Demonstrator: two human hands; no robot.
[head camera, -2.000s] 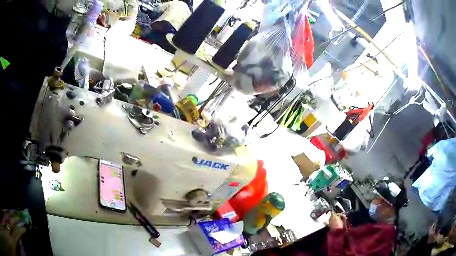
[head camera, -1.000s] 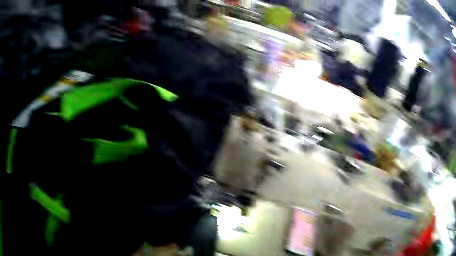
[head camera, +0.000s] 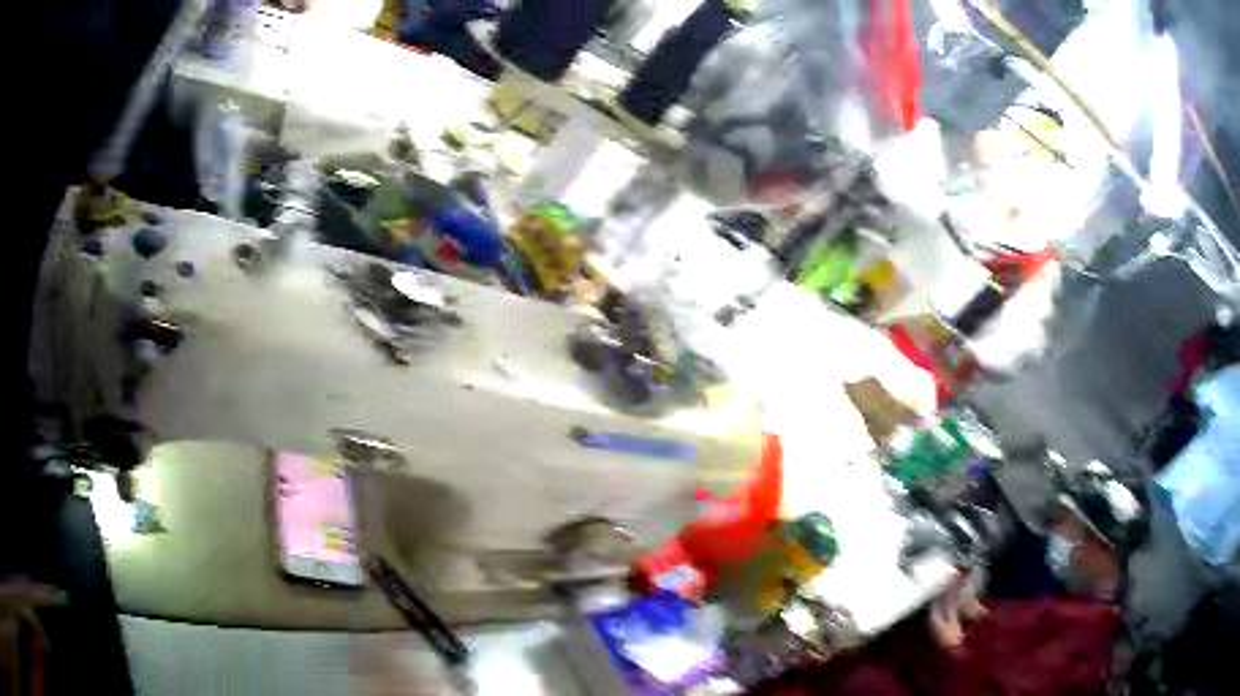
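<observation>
The cream-white sewing machine (head camera: 476, 388) lies across the left and middle of the blurred head view, with its needle end at the left. Black cloth (head camera: 102, 598) shows as a dark strip at the left edge, beside the needle area. A phone with a pink-white screen (head camera: 317, 517) lies on the machine bed (head camera: 204, 544), and slim dark snips (head camera: 415, 609) lie beside it. A blurred brownish shape at the lower left edge may be one of my hands, cut off. A faint tan patch at the bottom edge is too blurred to name. I cannot tell left from right.
Behind the arm are a red bag (head camera: 741, 510), a blue-purple packet (head camera: 660, 639), a yellow-green item (head camera: 796, 564) and small clutter. Dark thread cones (head camera: 680, 61) stand beyond. A person in a dark red top (head camera: 1034, 646) is at the lower right.
The view swung left, showing black cloth with green panels, then swung back to the machine. Those green panels are now out of view. Phone and snips keep their places on the bed.
</observation>
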